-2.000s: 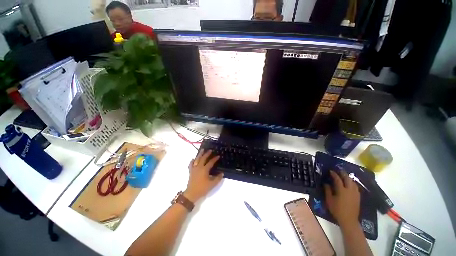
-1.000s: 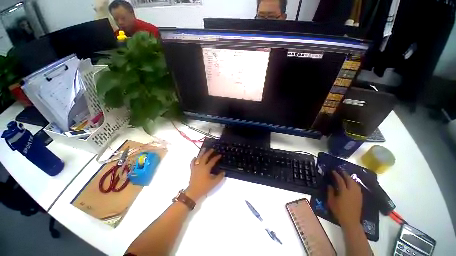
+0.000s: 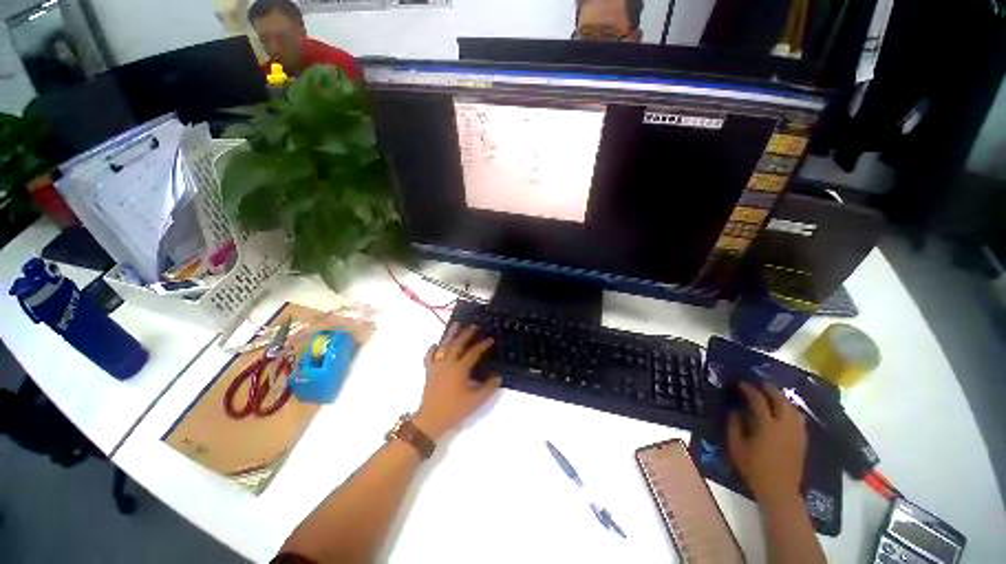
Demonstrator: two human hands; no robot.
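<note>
The black keyboard (image 3: 590,361) lies below the monitor (image 3: 662,198), whose dark screen shows a pale rectangular window at left of centre and an icon column at right. My left hand (image 3: 458,386), with a brown-strapped watch on the wrist, rests with spread fingers on the keyboard's left end. My right hand (image 3: 769,438) is curved over the dark mouse pad (image 3: 822,485); the mouse is mostly hidden under it. The lit smartphone (image 3: 689,505) lies left of my right forearm. The pen (image 3: 585,488) lies flat left of the phone.
Kraft notebook (image 3: 210,441) with red-handled scissors (image 3: 259,386) and blue tape dispenser (image 3: 323,366) at left. Plant (image 3: 314,176), white basket (image 3: 259,275), blue bottle (image 3: 83,325) behind. Yellow tape roll (image 3: 843,354), dark blue tin (image 3: 769,321), calculator (image 3: 918,538) at right. Two people sit beyond the monitor.
The whole view has shifted slightly, so things sit a little further right in the picture. Both hands keep their places on the keyboard and over the mouse pad.
</note>
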